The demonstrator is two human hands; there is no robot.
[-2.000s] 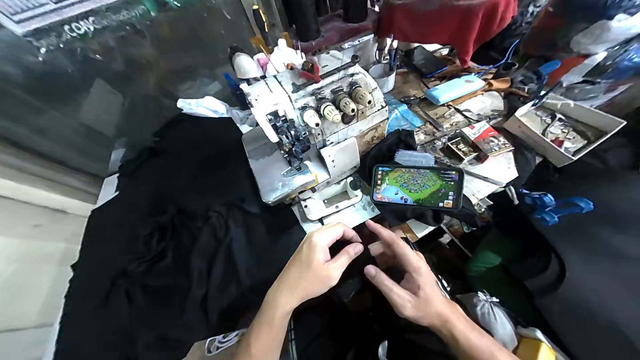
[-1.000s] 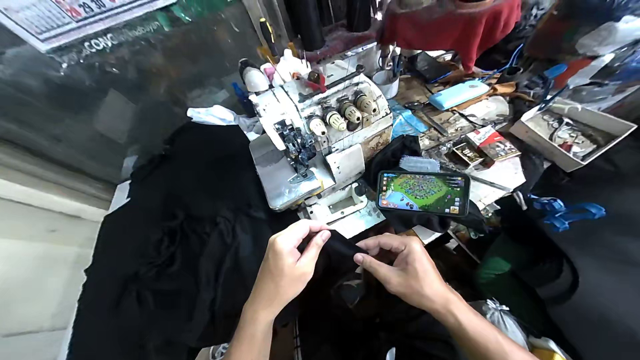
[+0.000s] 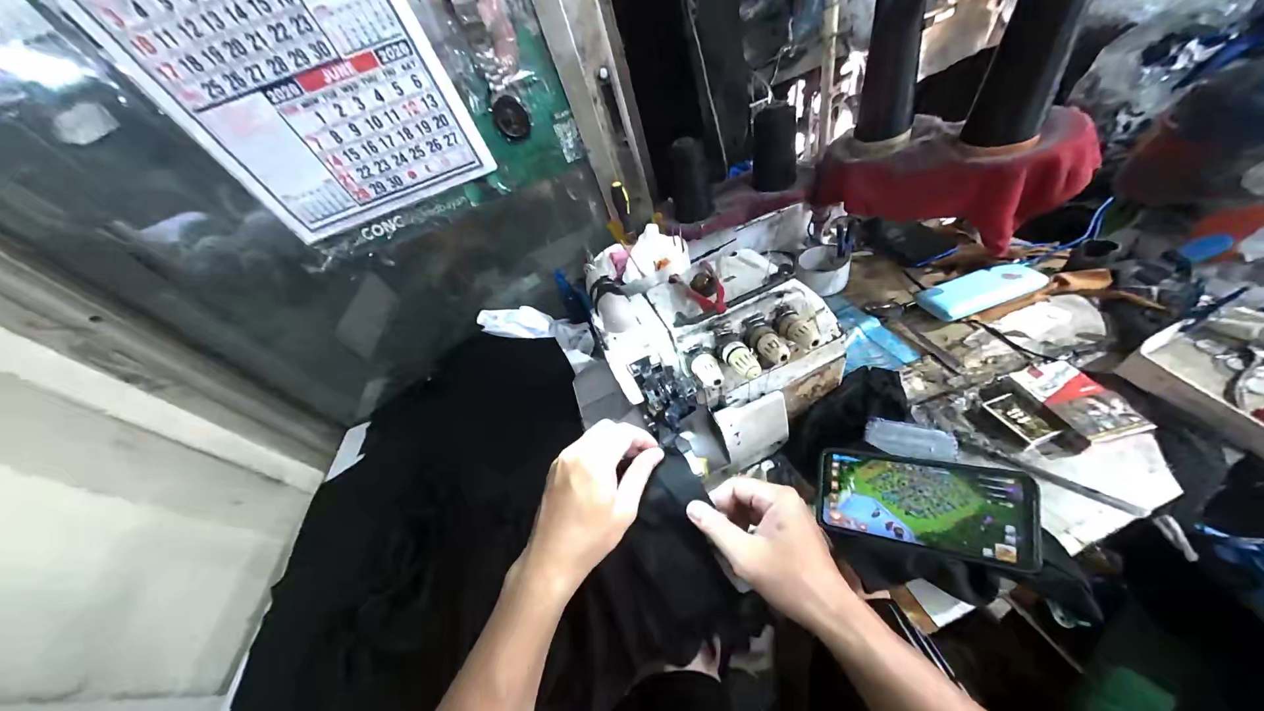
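Observation:
Black fabric (image 3: 671, 563) hangs between my two hands in front of an overlock sewing machine (image 3: 731, 346). My left hand (image 3: 597, 489) pinches the upper edge of the cloth between thumb and fingers, just below the needle area. Lower and to the right, my right hand (image 3: 760, 528) pinches the same folded edge. The strip of cloth between them lies close to the machine's front plate; whether it touches the plate cannot be told. More black cloth (image 3: 425, 523) spreads over the left side.
Right of my right hand lies a smartphone (image 3: 928, 509) with a game on its screen. Beyond it are a small open box (image 3: 1022, 415), a light-blue case (image 3: 983, 290) and a white cup (image 3: 825, 269). Black thread cones (image 3: 889, 79) stand behind. A wall calendar (image 3: 375, 109) hangs at upper left.
Both hands have moved up toward the machine with the black cloth, and the cloth edge is now held close to the machine's front. The view has shifted toward the calendar.

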